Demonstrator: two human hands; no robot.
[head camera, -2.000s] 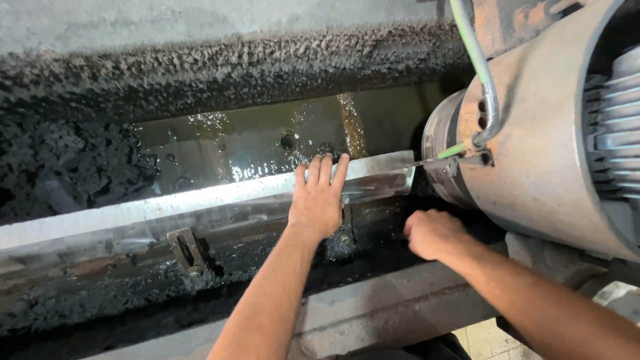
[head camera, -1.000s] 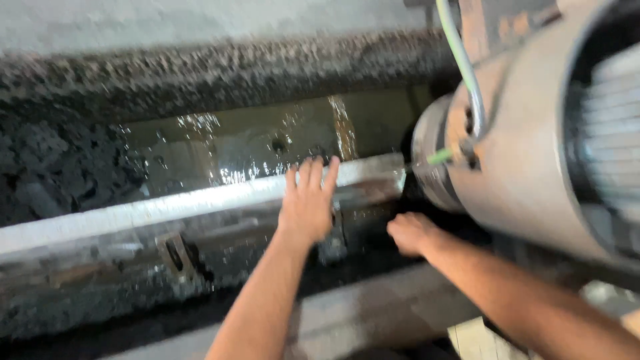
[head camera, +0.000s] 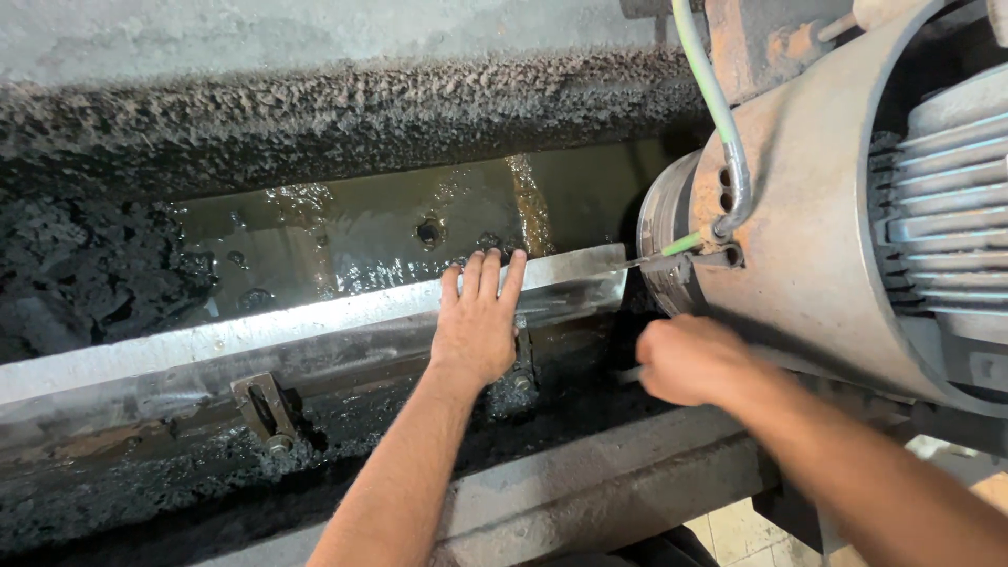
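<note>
My left hand (head camera: 478, 319) lies on a long metal bar (head camera: 236, 336) with a bright upper face, fingertips over its far edge and fingers slightly apart. To the right, beyond the bar's end, my right hand (head camera: 685, 358) is curled and a little blurred. A thin, blurred grey piece (head camera: 628, 376) shows at its left side, seemingly held in the fist. Just above this hand are the dark end of a large metal cylindrical housing (head camera: 795, 213) and a nozzle with a green tip (head camera: 682, 243). A slotted metal bracket (head camera: 264, 405) is bolted below the bar, left of my left hand.
Behind the bar is a trough of murky liquid (head camera: 378, 213), with dark clumped sludge (head camera: 87, 276) at left and a crusted wall (head camera: 354, 94). A green hose (head camera: 705, 71) runs to the housing, which surrounds a finned motor (head camera: 953, 220). A metal beam (head camera: 598, 480) crosses nearest me.
</note>
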